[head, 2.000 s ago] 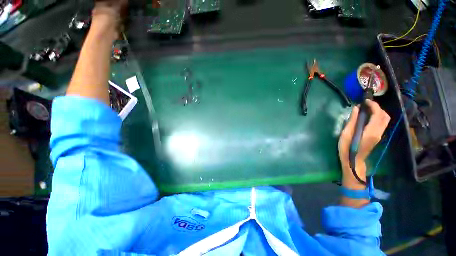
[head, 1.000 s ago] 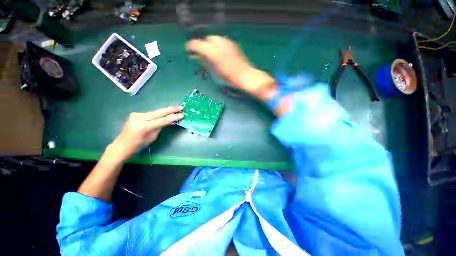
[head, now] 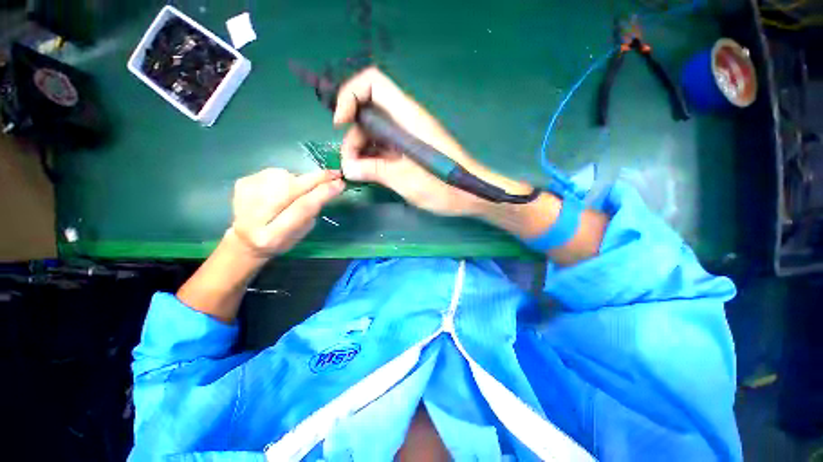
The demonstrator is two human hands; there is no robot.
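Observation:
A green circuit board (head: 325,155) is held between my two hands at the centre, mostly hidden by fingers. My left hand (head: 280,206) pinches its near left edge. My right hand (head: 388,149) touches the board's right side and also holds the soldering iron (head: 406,146), whose dark handle lies across the hand with its cord end toward the wrist. The iron's tip end is blurred. Small black components (head: 316,81) lie on the mat just beyond my right hand, blurred. A blue wrist strap (head: 558,226) with a thin blue cord is on my right wrist.
A white parts tray (head: 208,113) full of black pieces stands upper left, beside a white square (head: 241,30). Side cutters (head: 636,72) and a blue solder spool (head: 708,77) lie upper right. A black fan (head: 54,90) is far left, a black bin (head: 796,153) far right.
My left hand came from the far upper left to the centre with the board. My right hand moved from beside the spool over the mat, then back to the board. The view has shifted.

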